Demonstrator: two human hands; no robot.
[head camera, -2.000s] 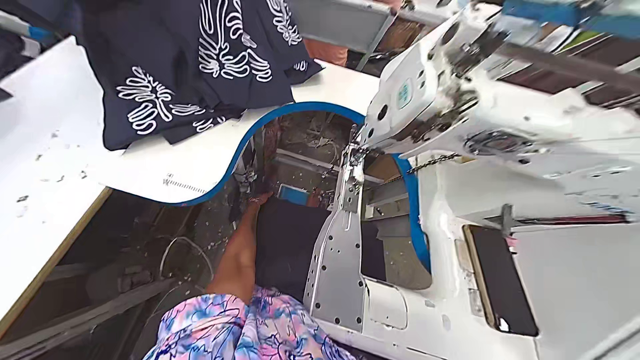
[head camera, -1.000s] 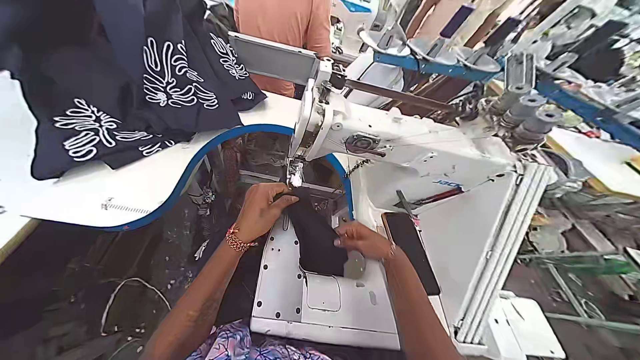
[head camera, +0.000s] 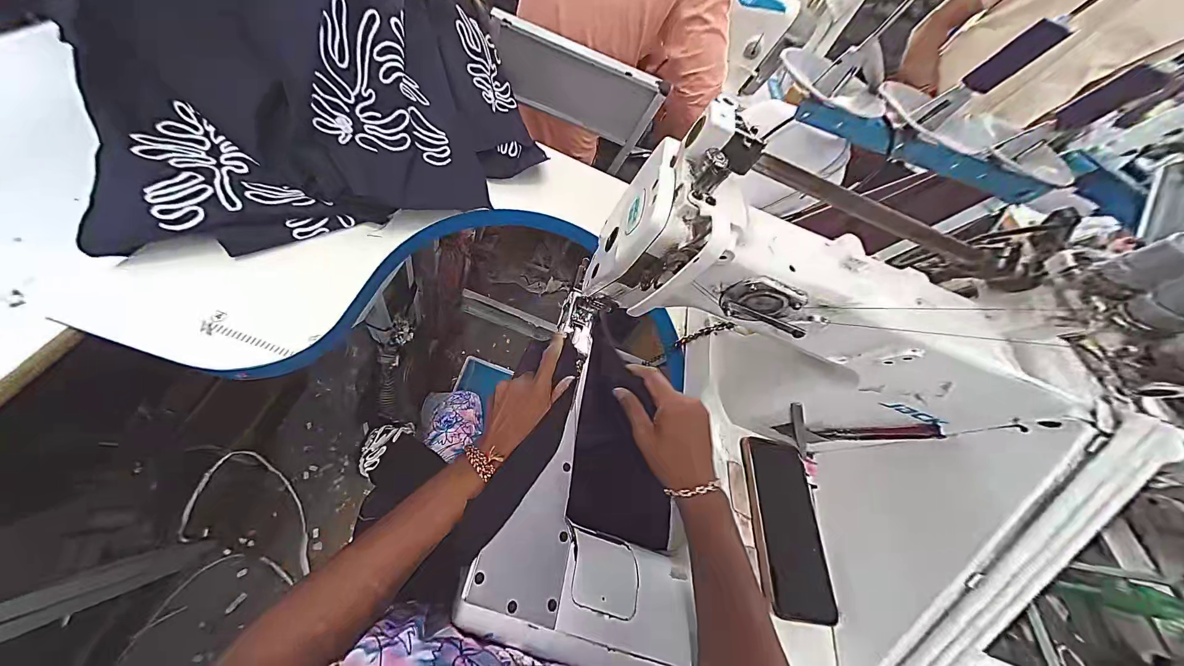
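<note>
Dark navy fabric (head camera: 615, 462) lies over the narrow arm bed of a white industrial sewing machine (head camera: 786, 268), its upper end at the presser foot (head camera: 580, 314). My left hand (head camera: 523, 402) presses on the fabric just below the foot, index finger pointing up at it. On the right part of the same cloth rests my right hand (head camera: 666, 425), fingers bent and thumb apart; whether it pinches the cloth is not clear. Both wrists wear bracelets. More dark cloth hangs down by my left forearm.
Navy fabric with white embroidery (head camera: 370, 111) is heaped on the blue-edged white table (head camera: 268, 324). A smartphone (head camera: 791, 532) lies right of my right hand. Behind the machine a person in an orange top (head camera: 620, 46) is at work. Thread strands run across the machine's body.
Two seconds ago my left arm reached below the table and my right hand was out of view. Since one second ago, my left hand has come onto the cloth below the foot and my right hand has moved up it.
</note>
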